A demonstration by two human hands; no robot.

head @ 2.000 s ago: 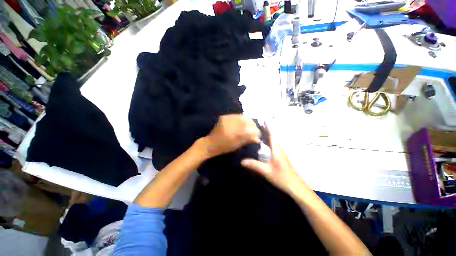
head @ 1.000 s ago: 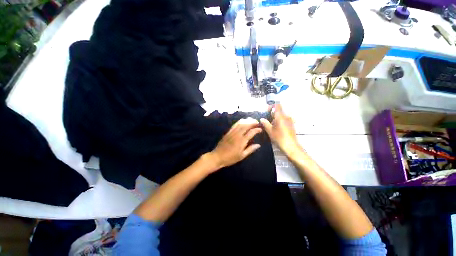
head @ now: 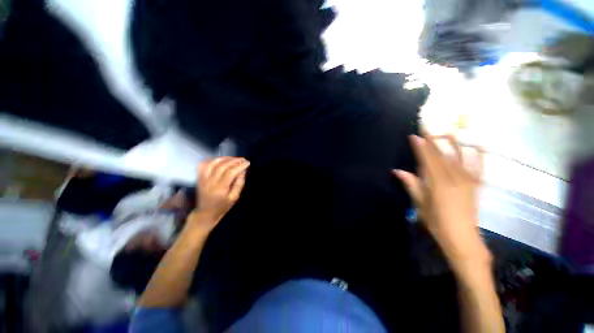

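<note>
The black garment piece (head: pixel 325 136) spreads from the table down over the lap, with a ragged, gathered edge at the top right. My left hand (head: pixel 221 185) has its fingers curled together at the cloth's left side and appears to pinch it; the fingertips' grip is partly hidden. My right hand (head: pixel 446 179) is blurred, fingers spread, over the cloth's right edge and the table, holding nothing visible. The presser foot area (head: pixel 466 49) is a blur at the top right, with the cloth's edge below and left of it.
Blurred gold scissor handles (head: pixel 544 84) lie at the right. A purple box (head: pixel 579 214) stands at the right edge. Another black cloth piece (head: pixel 58 78) is at the far left. White and dark cloths (head: pixel 140 221) lie below the table at left. A blue garment shows at bottom centre.
My hands have parted and moved back from the presser foot, left hand to the left, right hand opened. The view has shifted and blurred; the cloth lies more over the lap.
</note>
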